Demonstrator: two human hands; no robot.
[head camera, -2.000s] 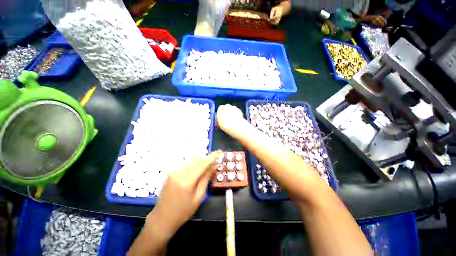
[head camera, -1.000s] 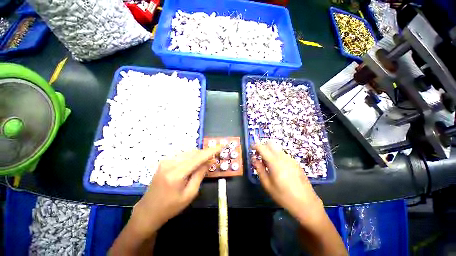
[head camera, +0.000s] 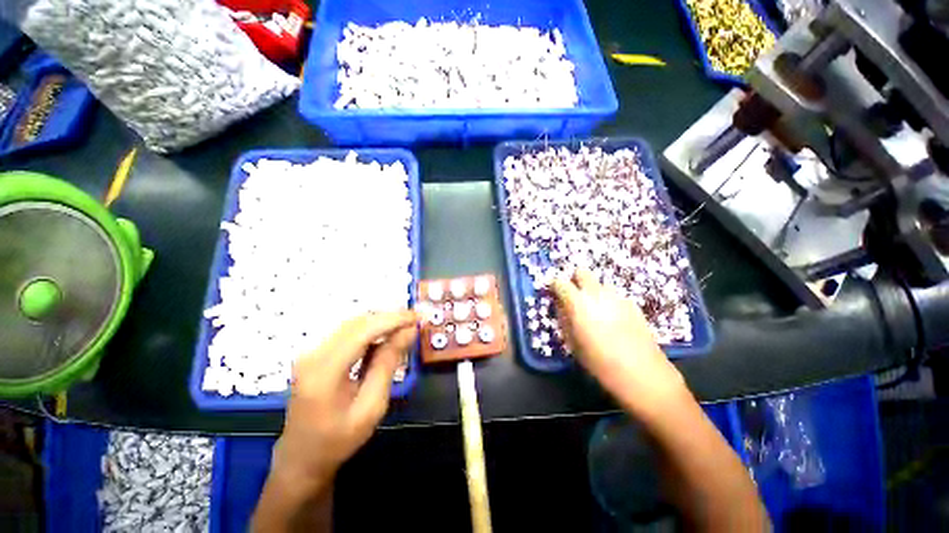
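The reddish-brown fixture with its 3×3 holes lies between two blue trays, white pieces in its holes. Its pale wooden handle points towards me. My left hand is at the fixture's left edge, thumb and fingertips close together around a small white piece. My right hand reaches into the right parts tray, fingertips down among the white-and-brown pieces; whether it holds one cannot be told. The left parts tray is full of white pieces.
Behind the trays stands a large blue bin of white parts. A clear bag of white parts and a red bin are back left, a green fan left, a metal press right. Blue crates sit below the bench edge.
My right hand has moved from above the bench between the trays into the right tray. My left hand has drawn back slightly from over the fixture to its left edge. The view has tilted down.
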